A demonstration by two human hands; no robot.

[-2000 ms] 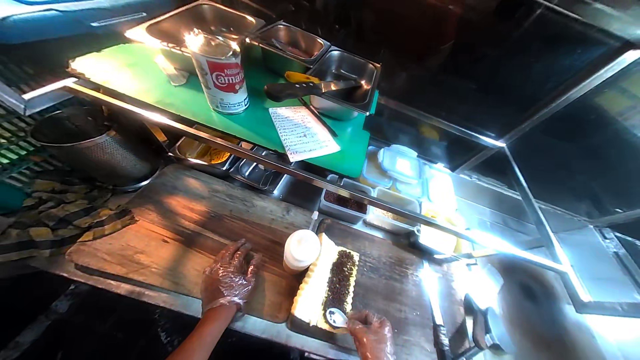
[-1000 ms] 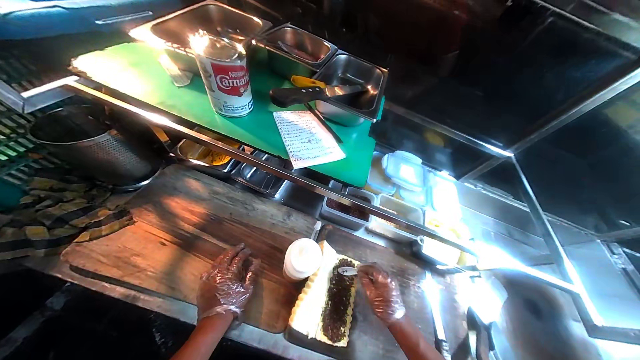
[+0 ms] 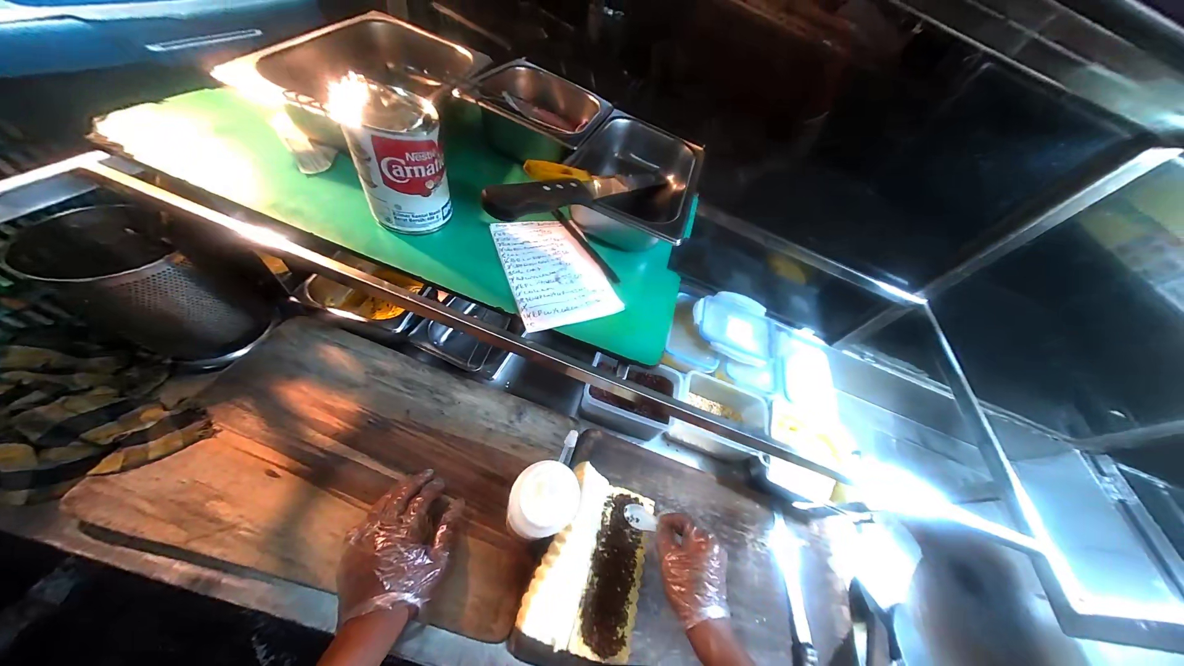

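My right hand (image 3: 692,564), in a clear plastic glove, holds a small white spoon (image 3: 640,517) by its handle. The spoon's bowl rests over the upper end of a strip of dark brown granules (image 3: 609,592) on a pale, crinkle-edged slab of bread or pastry (image 3: 557,578). The strip covers the slab's right part; the left part is bare. My left hand (image 3: 398,546), gloved likewise, lies on the wooden cutting board (image 3: 305,499) with its fingers spread a little and nothing in it. Between the hand and the slab's upper end stands a round white tub (image 3: 544,499).
Above, a green board (image 3: 462,268) on a shelf carries a Carnation can (image 3: 402,171), a black-handled knife (image 3: 546,196), a handwritten sheet (image 3: 555,275) and steel pans (image 3: 638,176). Under the shelf's metal rail sit containers (image 3: 634,398) of toppings. A perforated pot (image 3: 139,287) and checkered cloth (image 3: 83,425) are at left.
From two seconds ago, my right hand with the spoon has moved from the slab's near end to its far end. My left hand stays on the wooden board.
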